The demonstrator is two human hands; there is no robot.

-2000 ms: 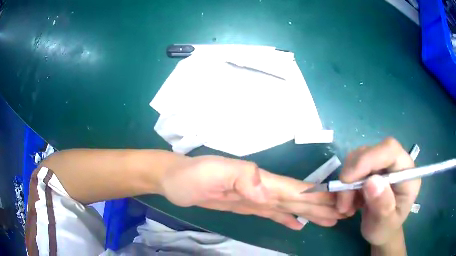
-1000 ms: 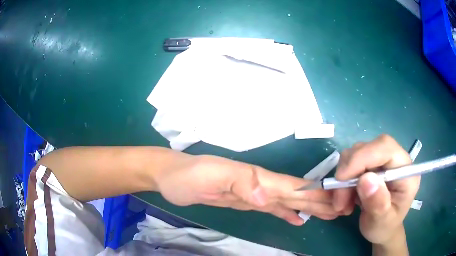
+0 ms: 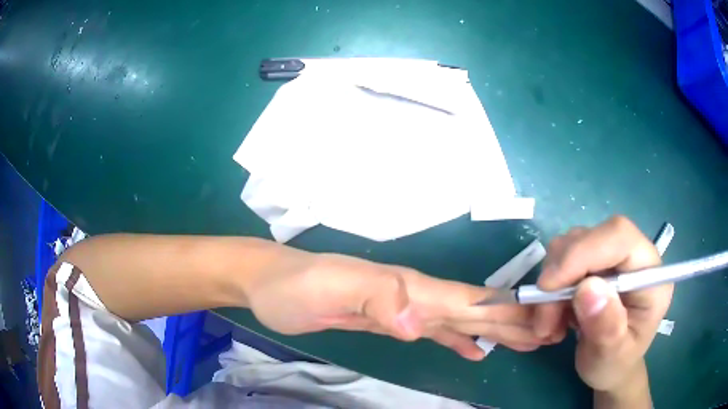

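Observation:
My right hand (image 3: 603,295) holds a silver hobby knife (image 3: 631,279) like a pencil, its grey pointed blade aimed left. The blade tip lies at the fingers of my left hand (image 3: 399,303), which is stretched out to the right with its fingers extended and close together. No object shows in my left hand; what may lie under its fingers is hidden. The tips of my left fingers meet the fingers of my right hand. A white cloth (image 3: 367,160) lies flat on the green bench beyond my hands.
A black-ended tool (image 3: 282,69) lies at the cloth's top left corner. White strips (image 3: 517,264) lie beside and partly under my hands, another (image 3: 501,208) at the cloth's right corner. A blue bin (image 3: 702,72) stands at top right, blue plastic (image 3: 187,351) at lower left.
The knife blade has shifted slightly left along my left fingers since the oldest frame. My left thumb has moved down a little. The hands otherwise keep their places.

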